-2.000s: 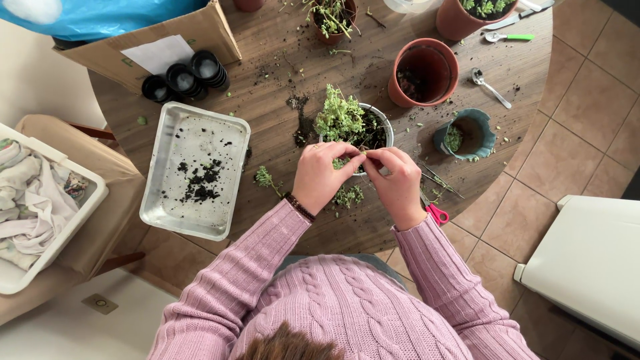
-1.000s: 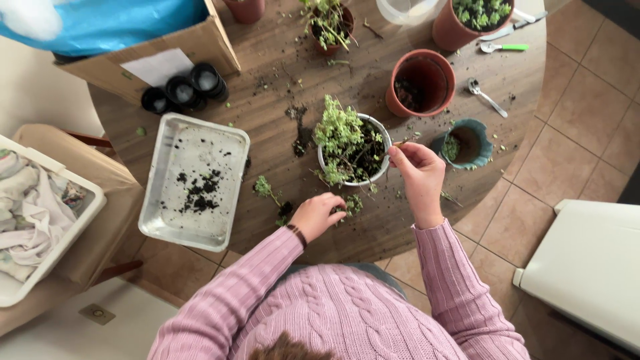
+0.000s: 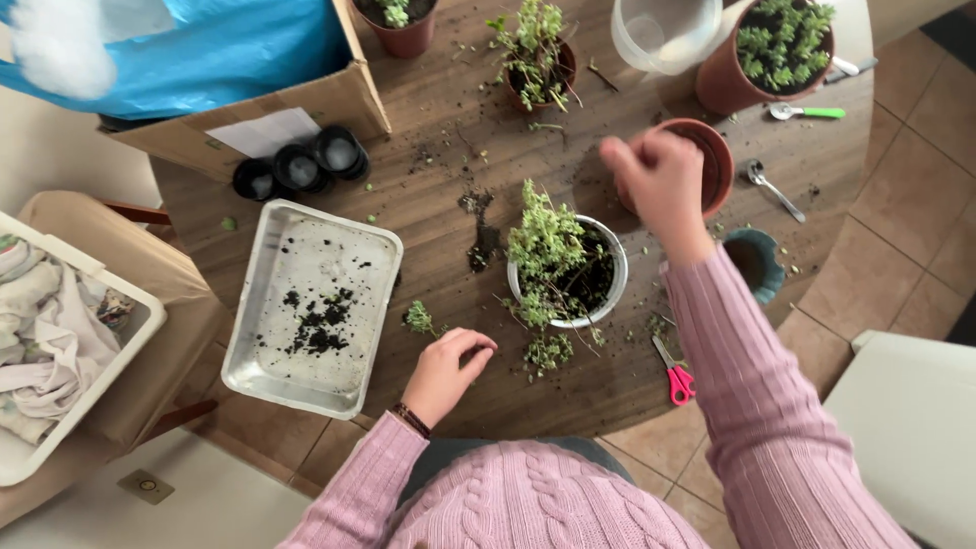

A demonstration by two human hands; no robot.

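My left hand (image 3: 450, 370) is low over the table, thumb and fingers curved with a gap between them and nothing seen in them. A small succulent cutting (image 3: 418, 318) lies just beyond it. To its right stands a white pot (image 3: 620, 286) of dark soil with a trailing green succulent (image 3: 545, 240) spilling over the near rim. My right hand (image 3: 659, 171), blurred and with curled fingers, is above the left rim of a terracotta-coloured pot (image 3: 719, 171); whether it holds something cannot be told. Pink-handled scissors (image 3: 678, 381) lie near the table edge, partly beside my right sleeve.
An aluminium tray (image 3: 366, 358) with scattered soil is at left, below black small pots (image 3: 300, 168) and a cardboard box (image 3: 183, 149). Potted succulents (image 3: 537, 57), a clear plastic tub (image 3: 648, 42), a metal spoon (image 3: 774, 191), a green-handled spoon (image 3: 812, 112) and a blue-green pot (image 3: 774, 267) stand or lie around.
My right hand has moved from the white pot's right rim up to the terracotta-coloured pot. My left hand has drawn back left from the sprigs at the white pot's near side.
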